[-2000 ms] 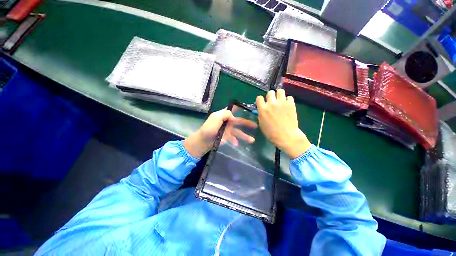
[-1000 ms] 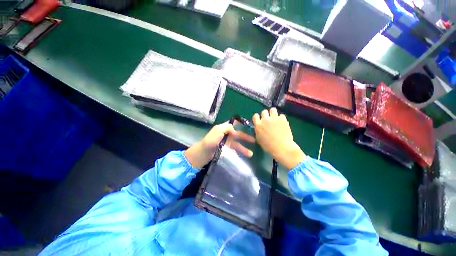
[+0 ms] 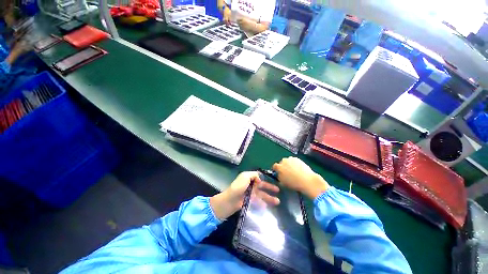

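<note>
A black-bordered clear touch panel [image 3: 274,227] is held tilted over the bench's front edge, glare on its face. My left hand [image 3: 241,193] grips its upper left edge, with fingers showing through the pane. My right hand [image 3: 295,175] is closed at the panel's top edge around a small tool, mostly hidden in the fingers; only a dark tip shows beside the panel's upper corner. The tool looks like the cutters, but its handles are hidden.
Clear bubble wrap stacks [image 3: 211,126] lie behind my hands. Red bubble wrap with a black-framed panel [image 3: 348,142] lies to the right, beside more red wrap [image 3: 432,179]. A blue tote [image 3: 51,139] stands at the left. A person [image 3: 249,16] works across the bench.
The view has tilted up, so the bench things sit lower and the far side shows more. Both hands stay on the panel's top end, holding as before.
</note>
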